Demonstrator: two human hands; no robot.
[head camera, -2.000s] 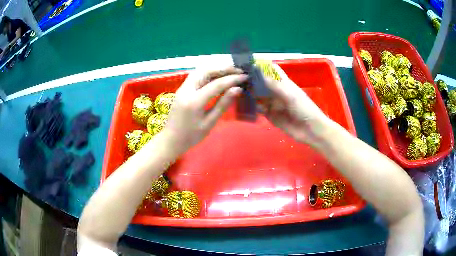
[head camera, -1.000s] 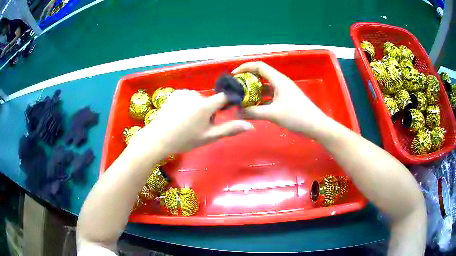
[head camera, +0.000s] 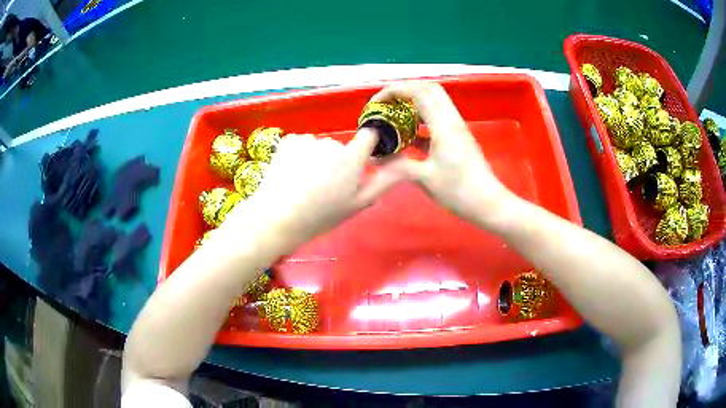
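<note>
A gold hollow shell (head camera: 403, 116) is held above the back of the red work tray (head camera: 382, 341), its open neck facing left and toward me. My right hand (head camera: 446, 151) grips the shell from the right, fingers over its top. My left hand (head camera: 334, 171) has a finger or thumb at the dark opening, where black lining material (head camera: 384, 137) shows inside. How far the finger reaches in is hidden. Several gold shells (head camera: 228, 151) lie along the tray's left side, and one shell (head camera: 532, 294) lies at its front right.
A red perforated basket (head camera: 589, 131) of gold shells stands at the right, with clear plastic (head camera: 691, 319) below it. Black pieces (head camera: 76, 231) lie on the bench at the left. A cardboard box (head camera: 60, 358) is at lower left. A person (head camera: 22, 40) is at far upper left.
The black piece, flat between the hands and then bunched at the neck, now sits inside the opening. My left fingers have moved to the neck, and the shell's opening has turned toward me.
</note>
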